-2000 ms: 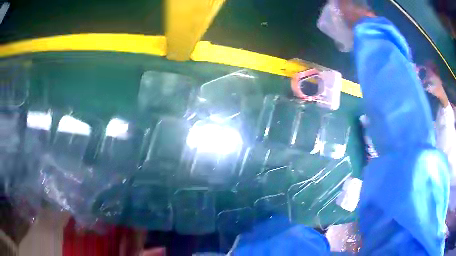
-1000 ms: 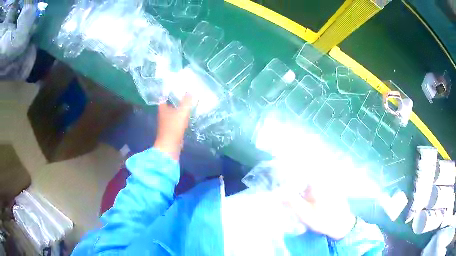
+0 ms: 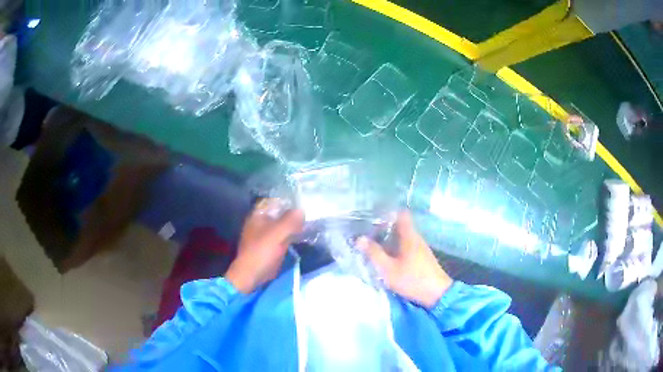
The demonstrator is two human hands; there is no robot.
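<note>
My left hand (image 3: 267,243) and my right hand (image 3: 408,263) are low in the middle of the view, close to my body. Both grip a clear plastic bag (image 3: 334,192) at the bench's near edge. Glare and blur hide whether anything is inside it. Several clear plastic trays (image 3: 376,100) lie on the green bench top beyond my hands and to the right, seen as thin outlines. A heap of clear plastic bags (image 3: 171,54) lies at the upper left, with one crumpled bag (image 3: 280,109) nearer my hands.
A yellow rail (image 3: 536,94) with a yellow upright (image 3: 534,35) runs along the far side. A white ring-shaped item (image 3: 583,136) is at the rail. A white product (image 3: 631,120) lies on the dark belt. White rolled pieces (image 3: 627,232) stand at right. Brown boxes (image 3: 69,189) are below left.
My left hand has moved right and down from the bag heap. My right hand has come out of the glare. Both hands are now together at a clear bag. The white product on the belt has shifted slightly.
</note>
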